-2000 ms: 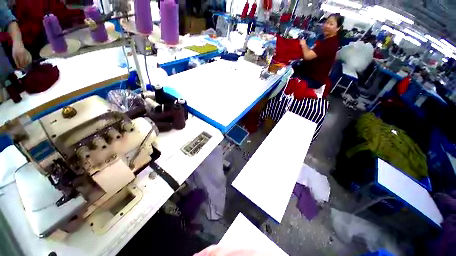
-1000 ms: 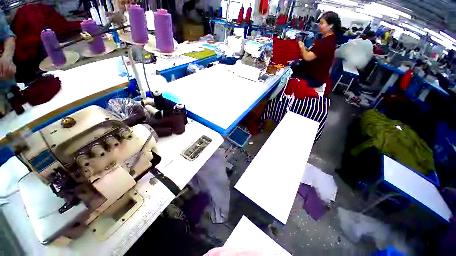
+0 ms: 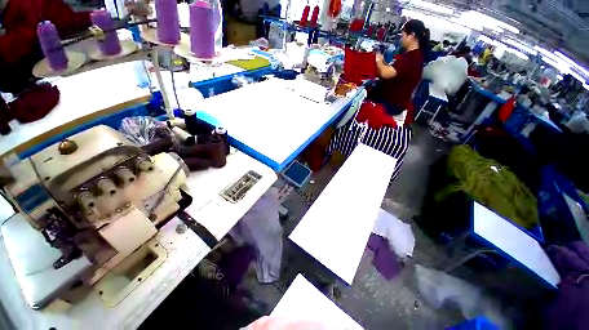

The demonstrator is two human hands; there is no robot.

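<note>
No hand of mine is in the picture. The cream overlock machine [image 3: 97, 187] stands nearest, at the left, with a brass-coloured cap [image 3: 67, 147] on top and a row of pale tension knobs [image 3: 116, 182]. Its presser foot area [image 3: 61, 242] shows no fabric under it. Tall purple thread cones [image 3: 201, 29] stand on pale discs behind the machine. Dark thread spools [image 3: 208, 149] and a crinkled clear plastic bag [image 3: 143, 131] lie right of the machine head. A recessed metal tray [image 3: 241, 186] sits in the tabletop at the right.
A long white bench [image 3: 345, 209] stands right of the machine table. Beyond are a white blue-edged table [image 3: 271, 116] and a person [image 3: 403, 71] holding red fabric [image 3: 360, 66]. An olive fabric heap [image 3: 494, 180] lies at the right. Purple cloth [image 3: 385, 256] lies on the floor.
The view has shifted slightly, so the machine and benches sit a little further left. The other worker's arm at the upper left is out of view. The machine looks unchanged.
</note>
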